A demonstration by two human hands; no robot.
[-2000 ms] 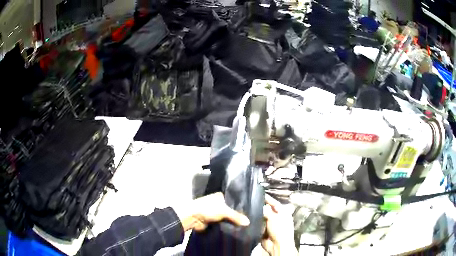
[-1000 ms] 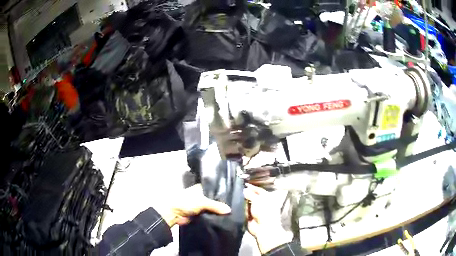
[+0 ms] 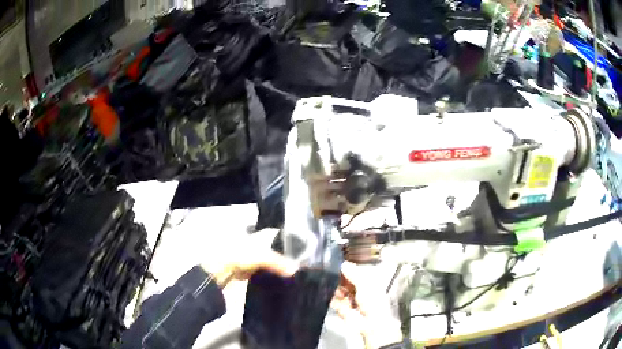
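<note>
A black cloth piece (image 3: 286, 310) hangs toward me from the needle end of the white sewing machine (image 3: 436, 160). Its part under the machine head looks shiny grey in the lamp light. My left hand (image 3: 256, 264) is on the cloth's left edge, blurred, with its fingers partly hidden by the cloth. My right hand (image 3: 351, 307) is at the cloth's right edge, just below the needle area, blurred and washed out by glare. The presser foot and needle cannot be made out clearly.
A stack of black and camouflage pieces (image 3: 89, 266) lies at the left. Heaped black bags (image 3: 307, 68) and a camouflage bag (image 3: 208, 140) are behind the white table (image 3: 198, 238). A dark strap (image 3: 443, 236) with a green clip (image 3: 530, 238) runs across the machine's front.
The view has shifted, moving the machine in the picture. The cloth's near part now stands higher and covers more of my left hand's fingers. Both hands stay at the cloth.
</note>
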